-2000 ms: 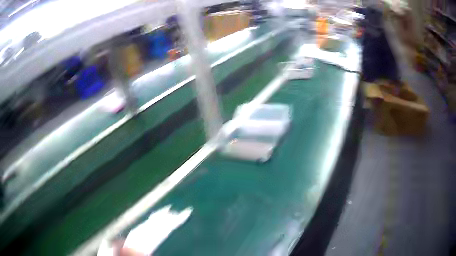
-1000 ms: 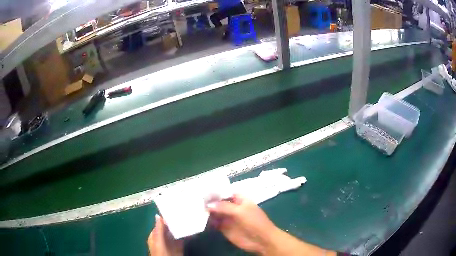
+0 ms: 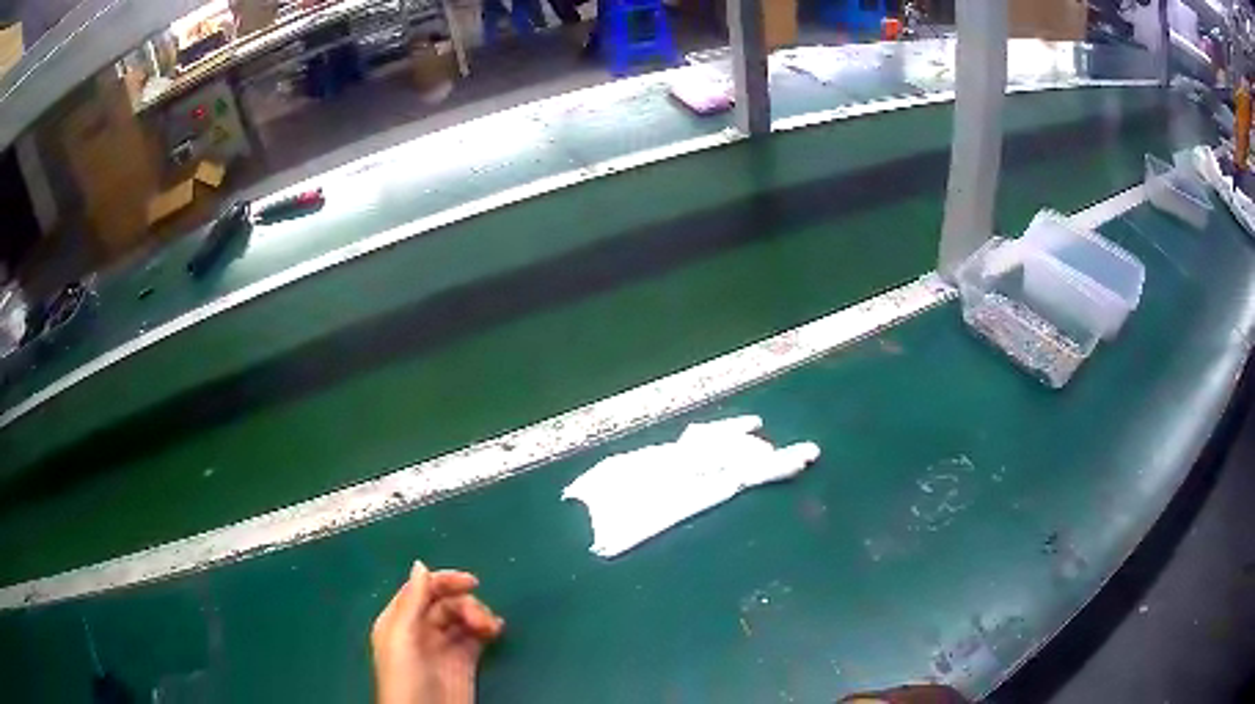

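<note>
A white work glove (image 3: 681, 481) lies flat on the green bench (image 3: 853, 550), its fingers pointing right. My left hand (image 3: 434, 630) is bare, low in the picture and left of the glove, not touching it. Its fingers are loosely curled and somewhat apart, and I see nothing in them. My right hand is not in view; only a small dark and brownish piece, perhaps my sleeve or wrist, shows at the bottom edge right of centre.
Clear plastic bins (image 3: 1025, 330), one holding small metallic pieces, stand beside a white post (image 3: 972, 151) at the right. A pale rail (image 3: 537, 451) separates the bench from the green belt. A dark tool and a red-handled item (image 3: 289, 205) lie across the belt.
The white piece held between both hands is gone from view. My right hand has left the picture. My left hand is now empty, and the glove is fully visible.
</note>
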